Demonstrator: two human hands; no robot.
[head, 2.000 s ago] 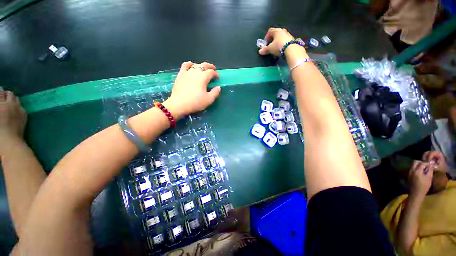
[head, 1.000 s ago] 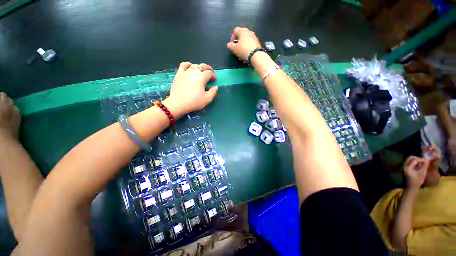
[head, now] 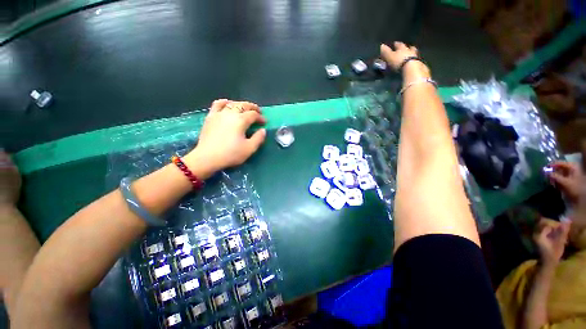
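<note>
My left hand (head: 231, 135) rests at the upper edge of the near blister tray (head: 215, 209); its thumb is apart from the curled fingers and nothing shows in it. The tray holds dark modules with white faces; its upper pockets look empty. One housing (head: 285, 135) lies right of my left hand. A loose pile of white housings (head: 346, 172) lies between the trays. My right hand (head: 399, 56) is over the belt, fingers down beside a small unit (head: 379, 65); what is under the fingers is hidden. Two more units lie left of it.
The second blister tray (head: 379, 122) lies partly under my right forearm. A black bundle (head: 488, 149) and a clear plastic heap (head: 514, 112) are at the right. A small piece (head: 42, 98) lies far left on the belt (head: 180, 58). Other people's arms show at both sides.
My right hand has moved right along the belt. A single housing now lies beside my left hand. My left hand keeps its pose; the view has shifted slightly.
</note>
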